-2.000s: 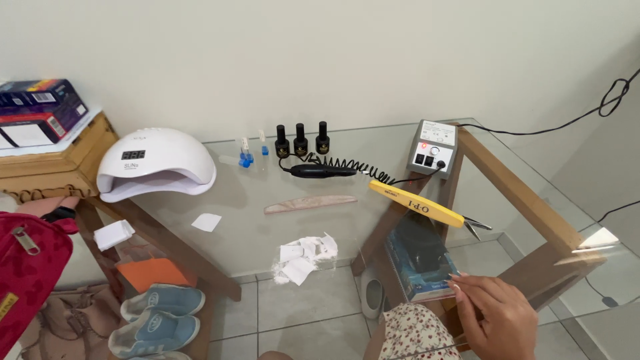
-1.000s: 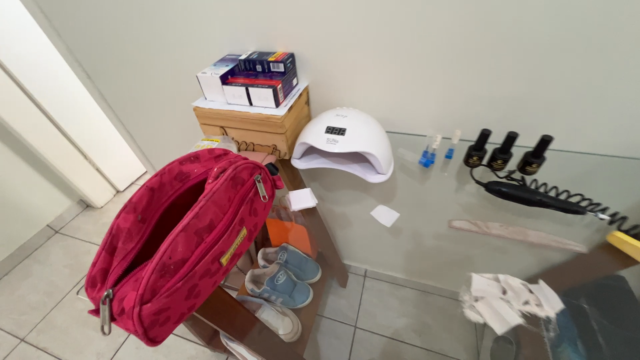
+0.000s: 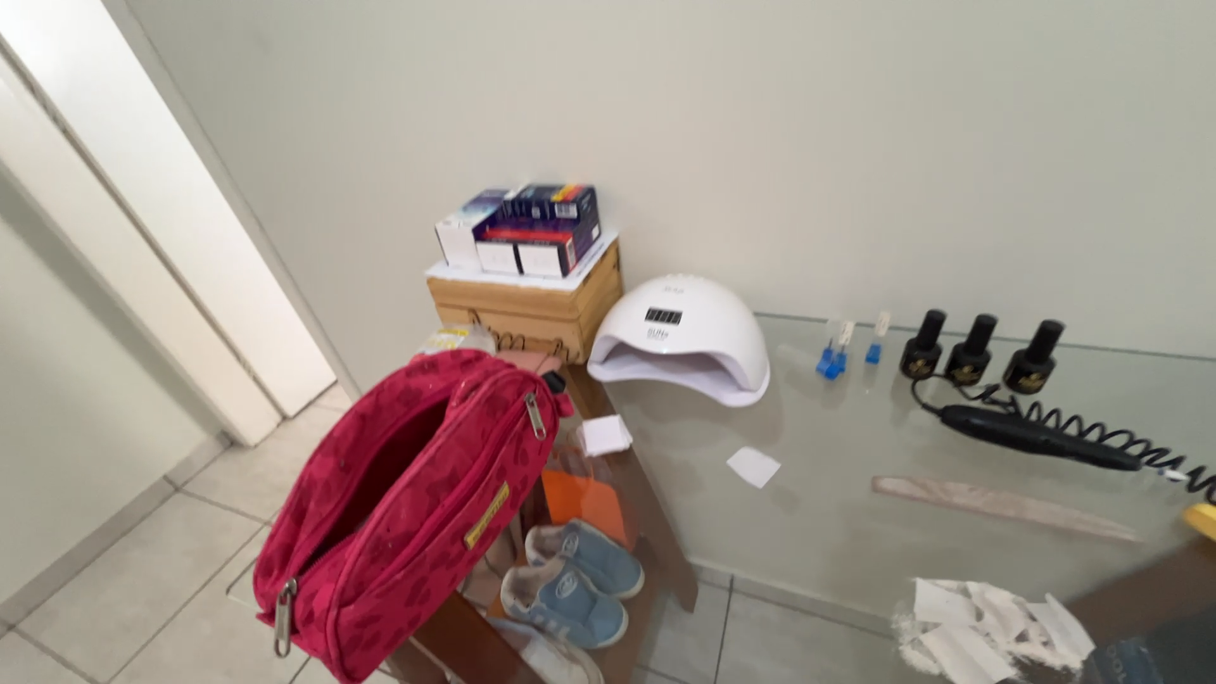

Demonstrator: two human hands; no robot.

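Note:
Neither of my hands shows in the current head view. A red patterned zip bag (image 3: 418,513) stands on the glass table at the left, its main compartment unzipped. Right of it is a white nail lamp (image 3: 679,342). Three black nail polish bottles (image 3: 969,351) stand near the back edge, with a black electric nail drill handpiece (image 3: 1040,437) and its coiled cord in front. Small blue-ended nail drill bits (image 3: 834,353) lie between lamp and bottles. A long pale nail file (image 3: 1002,506) lies nearer, above a heap of white scraps (image 3: 993,632).
A wooden box (image 3: 527,304) behind the bag carries several small cartons (image 3: 522,231). White square pads (image 3: 753,466) lie on the glass. Blue shoes (image 3: 565,598) and an orange item (image 3: 584,503) show below it. The table's glass back edge (image 3: 807,319) runs along the wall.
The view has swung left, bringing the whole red bag and a doorway into sight. A hand seen at the lower right two seconds ago is out of view.

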